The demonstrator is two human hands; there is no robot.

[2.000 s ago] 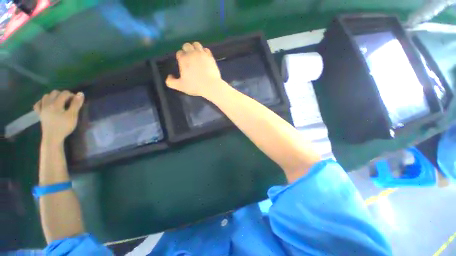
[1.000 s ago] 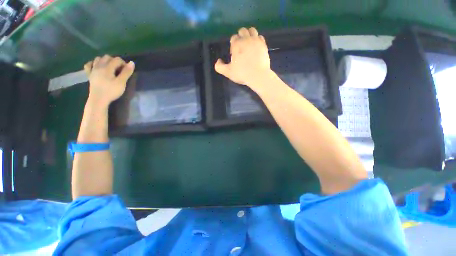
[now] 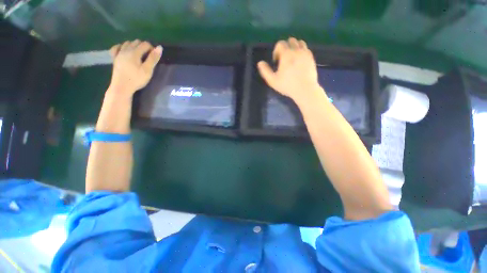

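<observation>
Two black trays lie side by side on the green bench, a left tray (image 3: 187,129) and a right tray (image 3: 374,88). The left tablet (image 3: 197,106) has a dark screen with small white boot text. The right tablet (image 3: 347,85) is dark, with a small bluish spot beside my forearm. My left hand (image 3: 133,66), with a blue band on the wrist, rests on the left tray's left end, fingers over its far corner. My right hand (image 3: 291,66) lies over the right tray's left part, fingertips at its far rim, and hides part of that tablet. Whether either hand grips is unclear.
A white label roll (image 3: 407,104) stands right of the trays, its pale strip (image 3: 389,152) trailing to the bench edge. A tall black tray stack (image 3: 440,138) is at the right, with a bright screen (image 3: 479,144) on it. Dark blocks stand far left. A blue stool (image 3: 446,250) is below right.
The view has shifted, then levelled. Boot text has appeared on the left tablet and a small bluish spot on the right one. Both hands stay in about the same places on the trays.
</observation>
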